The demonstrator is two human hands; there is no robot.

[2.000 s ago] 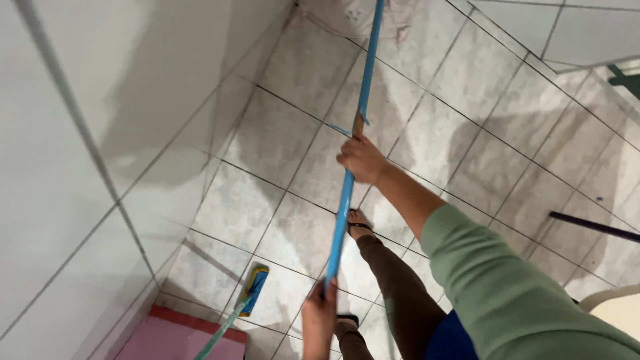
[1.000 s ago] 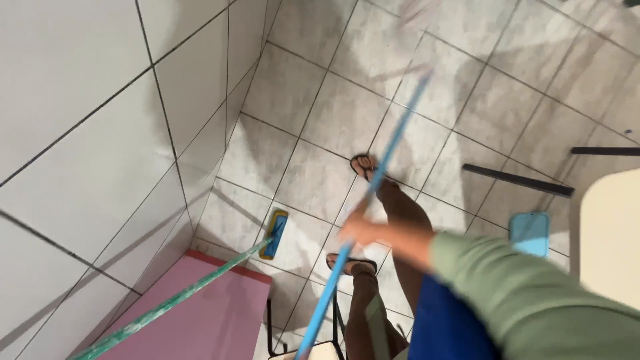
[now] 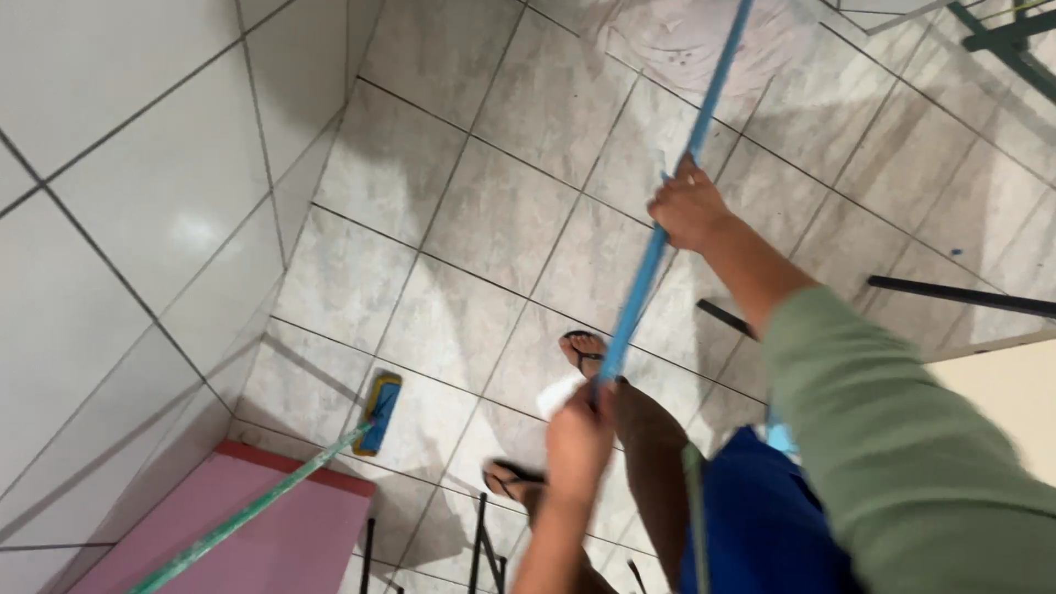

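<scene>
A long blue pole (image 3: 639,293) slants across the view, with a pale pink cloth (image 3: 660,41) on the tiled floor at its far part. My right hand (image 3: 689,202) is closed around the pole higher up, its arm in a green sleeve. Lower down, my left hand (image 3: 582,437) grips the pole near its close end and is slightly blurred. How the pole meets the cloth is cut off at the top edge. A bit of blue material sticks out beside my right hand.
A brush (image 3: 381,414) with a blue and yellow head and green handle (image 3: 239,520) stands by a pink surface (image 3: 247,528) with a red edge. White wall tiles (image 3: 124,247) rise at left. Black furniture legs (image 3: 957,295), a cream seat or tabletop (image 3: 1002,388) and a green metal frame (image 3: 1015,41) are at right.
One second ago the pole was blurred and only its far end near the cloth showed; now both hands show on it, and the cloth is more in view. The view has shifted.
</scene>
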